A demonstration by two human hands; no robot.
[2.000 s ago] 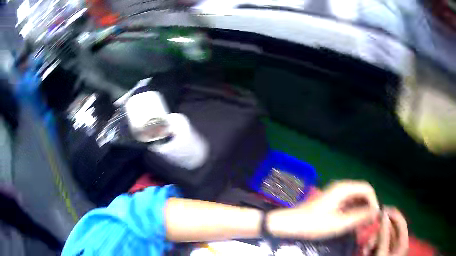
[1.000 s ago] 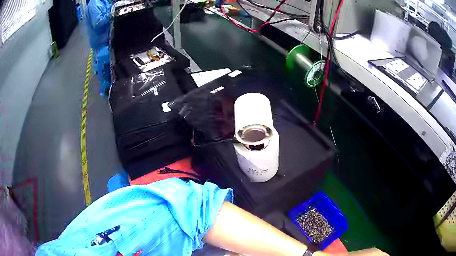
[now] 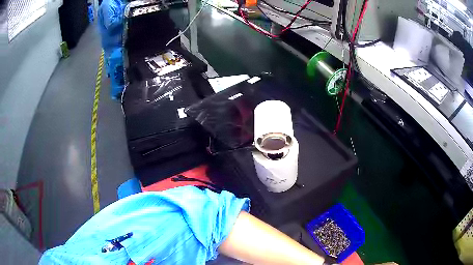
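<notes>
My left arm in a blue sleeve reaches across the bottom of the view to the right. Its bare forearm runs out at the lower edge, and only a thin sliver of my left hand (image 3: pixel 385 263) shows there, so its fingers are hidden. My right hand is out of the picture. A blue plastic bin (image 3: pixel 355 229) of small metallic parts sits just beyond my forearm. Two white rolls (image 3: pixel 277 173) lie end to end on a black stack (image 3: pixel 324 155) beyond the arm.
Black foam trays (image 3: pixel 163 121) are stacked at the left, one with an open device (image 3: pixel 165 62). A red bench surface (image 3: pixel 171 178) holds dark cables. A person in blue (image 3: pixel 111 31) stands upper left. A green spool (image 3: pixel 328 72) and a white-topped bench (image 3: pixel 415 106) are at the right.
Two seconds ago both hands showed blurred at lower right. Now they are almost wholly out of view. Since one second ago, the scene has shifted slightly right and down.
</notes>
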